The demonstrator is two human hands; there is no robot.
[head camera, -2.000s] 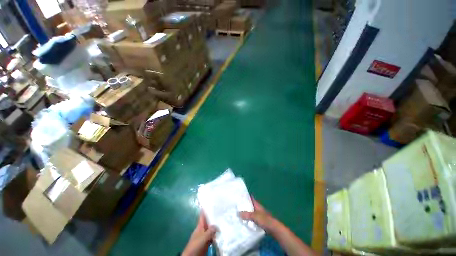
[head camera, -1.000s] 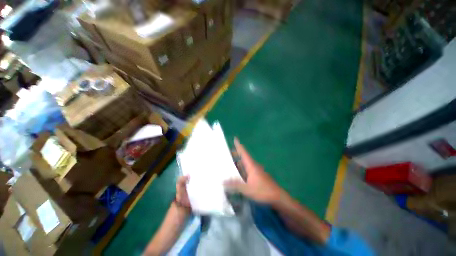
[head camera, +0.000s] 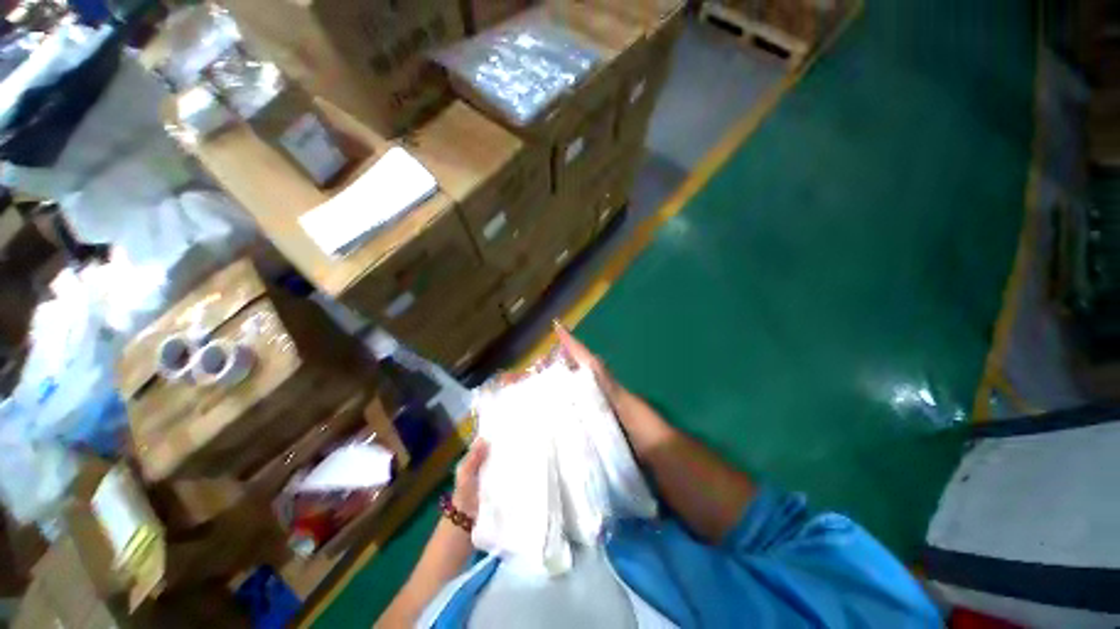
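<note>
A stack of bagged white goods (head camera: 555,461) is held in front of my chest, milky white with shiny, crinkled clear edges. It looks like several long narrow packs side by side. My left hand (head camera: 469,477), with a beaded bracelet at the wrist, grips its left side. My right hand (head camera: 604,383) is on its upper right side, with the fingers partly hidden by the packs.
Stacked cartons (head camera: 491,234) stand ahead left, bearing a white paper sheet (head camera: 369,203) and a clear bag of small parts (head camera: 522,68). Tape rolls (head camera: 221,361) lie on a carton at left. An open carton (head camera: 396,430) sits below. A green aisle (head camera: 811,295) runs right.
The view has turned left, bringing the stacked cartons closer. The white packs have been drawn nearer my chest, and my right hand has moved from their face to the upper right edge.
</note>
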